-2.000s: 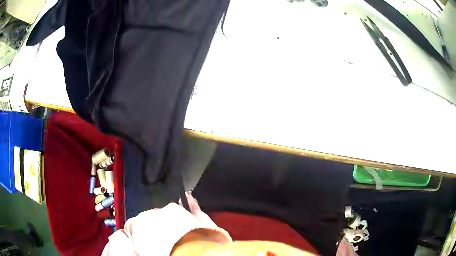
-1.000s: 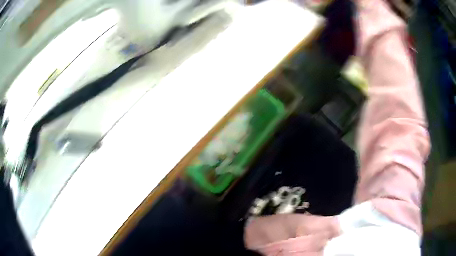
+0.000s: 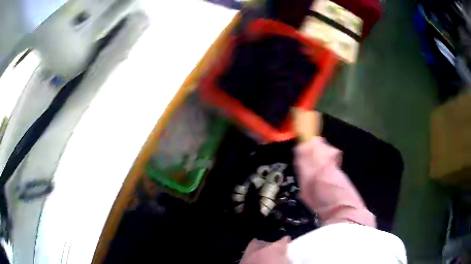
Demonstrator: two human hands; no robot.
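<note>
A red-rimmed basket (image 3: 235,109) with dark contents (image 3: 268,77) is tilted beside the table's edge, upper centre. My right hand (image 3: 307,124) is at its lower right rim and appears closed on it; the hand is blurred and its fingers cannot be told apart. My left hand is out of the picture; only part of a pink sleeve shows at the bottom edge.
The white sewing table (image 3: 121,108) with the machine bed and a black strip (image 3: 51,111) lies left. A green tray (image 3: 175,180) sits under its edge. White spools or rings (image 3: 269,188) lie on a black surface. A cardboard box (image 3: 453,139) stands right.
The view has swung away from the black garment toward the right. The red-rimmed basket has come into view with my right hand at its rim. The green tray now appears further left.
</note>
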